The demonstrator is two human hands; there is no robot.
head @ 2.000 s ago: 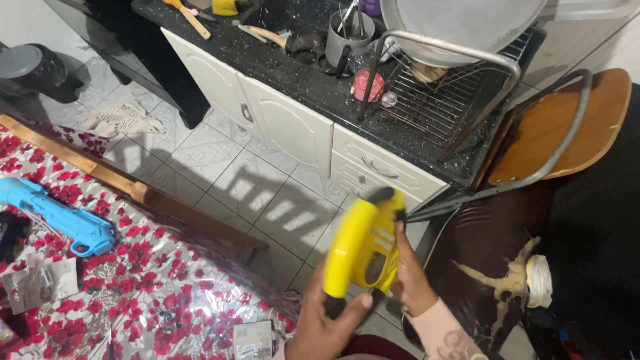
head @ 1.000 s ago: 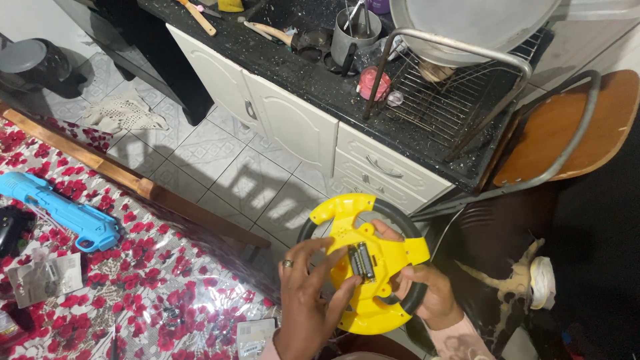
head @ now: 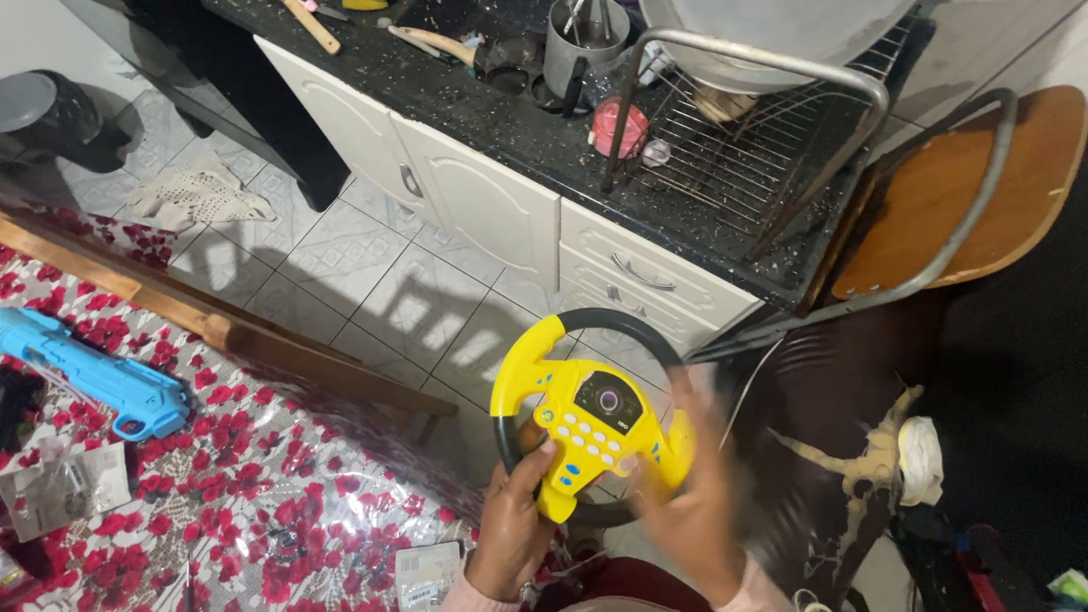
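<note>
A yellow and black toy steering wheel (head: 586, 416) is held up in front of me, its face with white and blue buttons toward the camera. My left hand (head: 517, 518) grips its lower left part, the thumb on the front beside the buttons. Blurred by motion, my right hand (head: 693, 501) is at the wheel's lower right side, with fingers near the rim and hub; whether it grips the wheel cannot be told. The back of the toy is hidden.
At left, a table with a floral cover (head: 280, 510) bears a blue toy gun (head: 93, 370) and plastic packets (head: 68, 489). Ahead stands a dark counter (head: 476, 110) with a wire dish rack (head: 722, 161) and metal pot (head: 586, 51). A wooden-backed chair (head: 977, 195) is at right.
The steering wheel has been turned over: one second ago its back, with a battery compartment showing, faced the camera; now its button side does. Both hands have shifted around it.
</note>
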